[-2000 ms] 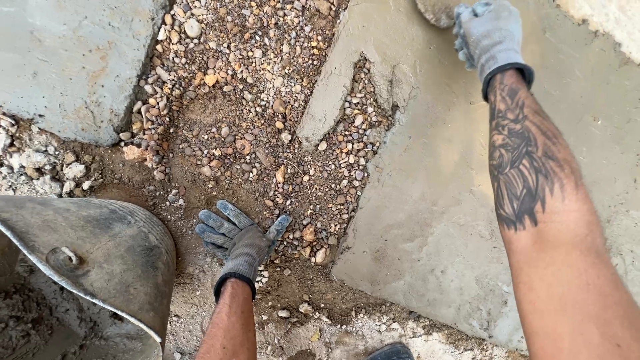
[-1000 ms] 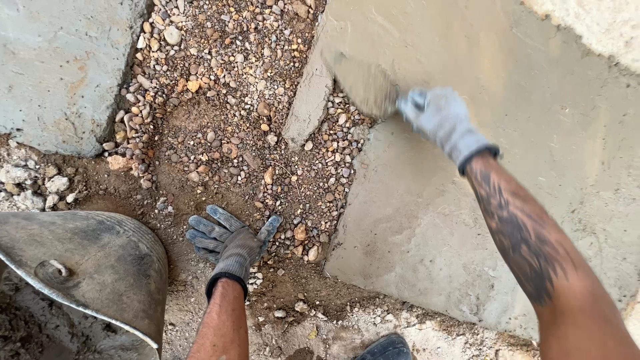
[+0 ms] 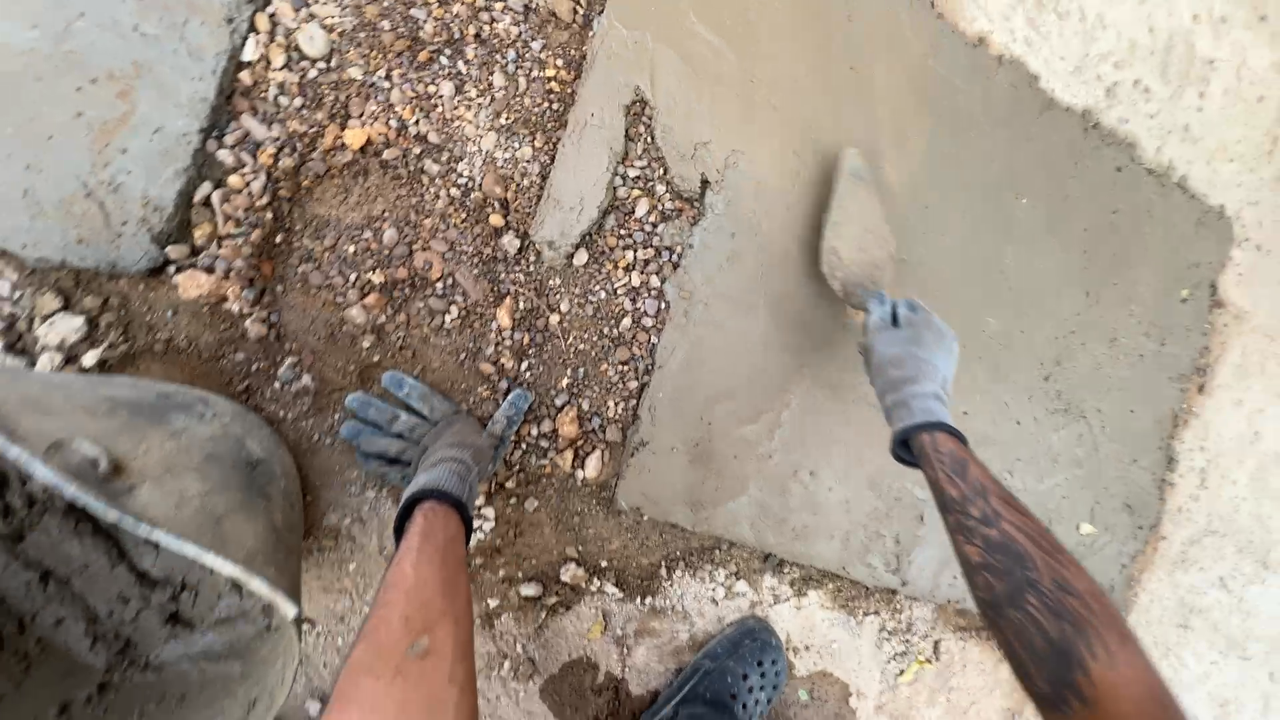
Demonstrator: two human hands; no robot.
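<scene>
My right hand [image 3: 908,362], in a grey work glove, grips a pointed masonry trowel [image 3: 857,232] whose blade lies over the smooth wet cement slab [image 3: 760,400]. My left hand [image 3: 430,432], gloved too, holds nothing and rests with spread fingers on the soil and gravel [image 3: 420,200]. A narrow tongue of wet cement [image 3: 583,180] runs down from the slab's upper left, with a gravel-filled notch between it and the slab's ragged edge. The trowel's handle is hidden in my right hand.
A bucket [image 3: 180,440] of wet mortar stands at the lower left, beside my left hand. Another grey slab [image 3: 100,130] lies at the upper left. Rough pale concrete [image 3: 1220,480] borders the wet slab on the right. A black perforated clog [image 3: 725,670] shows at the bottom.
My right hand has swept the trowel from the notch's upper edge, where it was one second ago, rightward and down over the slab. My left hand has stayed on the ground.
</scene>
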